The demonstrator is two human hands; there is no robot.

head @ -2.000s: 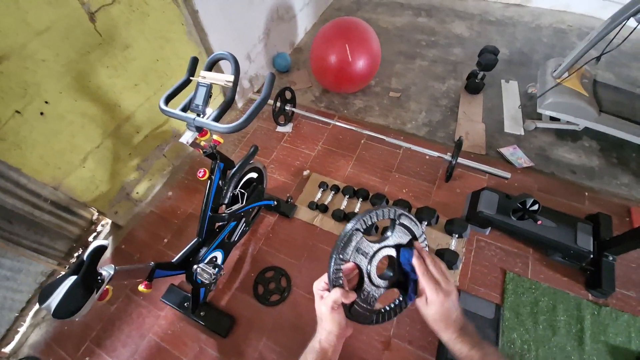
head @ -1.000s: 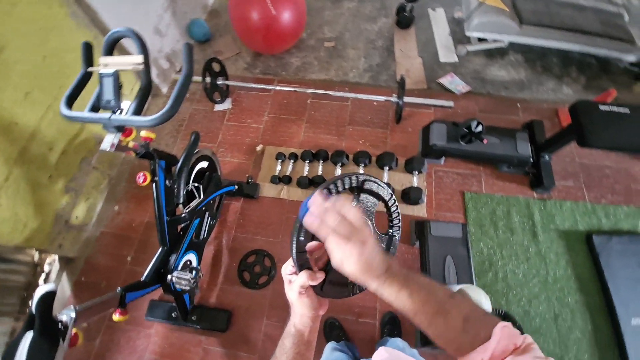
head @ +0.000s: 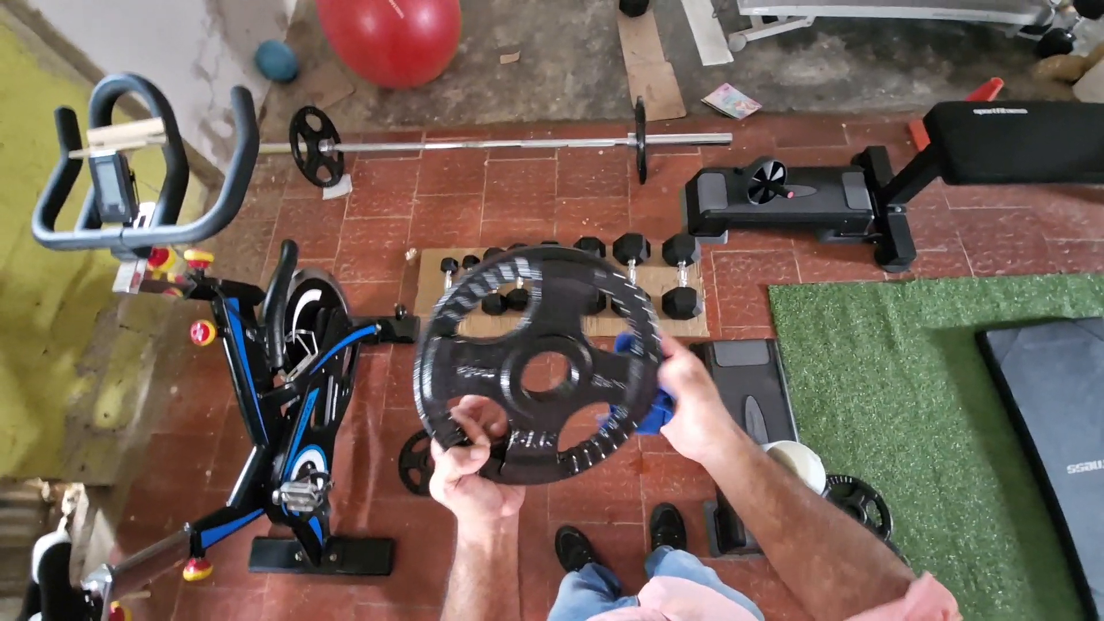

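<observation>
A black weight plate (head: 547, 366) with a central hole and several grip openings is held up in front of me, its face toward the camera. My left hand (head: 474, 470) grips its lower left rim, fingers through an opening. At the right rim, my right hand (head: 694, 401) holds the plate with a blue cloth (head: 655, 411) between palm and rim; part of the cloth is hidden behind the plate. Behind the plate, hex dumbbells (head: 681, 276) stand in rows on a cardboard sheet (head: 565, 326), partly covered by it.
An exercise bike (head: 297, 388) stands left, a smaller plate (head: 416, 463) on the tiles beside it. A barbell (head: 483, 144) lies beyond the dumbbells, near a red exercise ball (head: 390, 34). Right are a step platform (head: 749, 392), a white container (head: 795, 464), green turf (head: 880, 379) and a bench (head: 1018, 142).
My right hand has moved from across the plate's face to its right rim. The plate's face has turned toward the camera. The view has shifted.
</observation>
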